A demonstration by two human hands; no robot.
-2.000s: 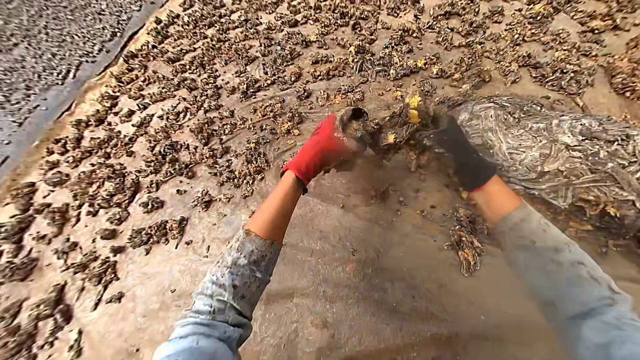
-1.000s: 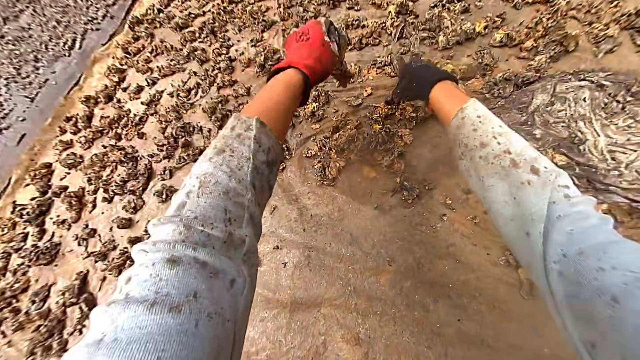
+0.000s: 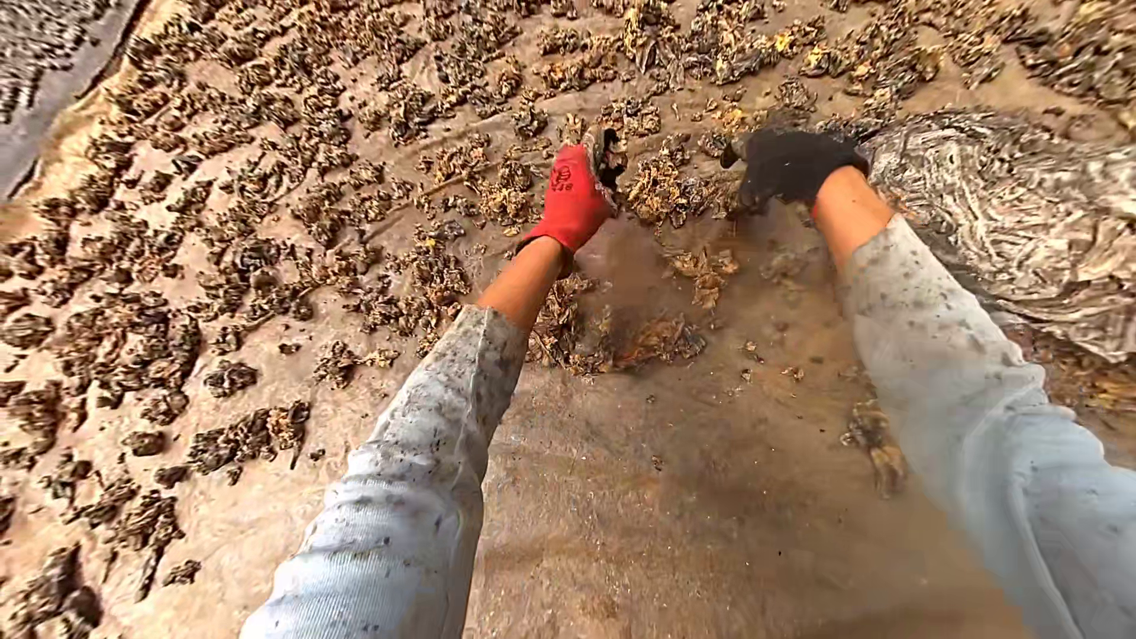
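My left hand [image 3: 575, 193], in a red work glove with a dark palm side, is low over a brown ground sheet, beside a clump of dried brown plant matter [image 3: 661, 188]. On the clump's right side is my right hand [image 3: 790, 167], in a black glove, its fingers pointing left. Dark clumps lie close to both hands, and blur hides whether either holds any. Nearer to me, another dried clump [image 3: 657, 342] rests on the sheet below my left hand. Both sleeves are light grey-blue and spotted with dirt.
Many dark, dried clumps [image 3: 133, 342] are spread over the sheet [image 3: 621, 532] on the left and along the top. A flattened, wrinkled pale mass [image 3: 1038, 213] lies at the right. A grey strip [image 3: 58, 115] borders the sheet at top left.
Both arms reached farther up the view one second ago; the hands now sit lower in it, on either side of a clump. The view itself has shifted.
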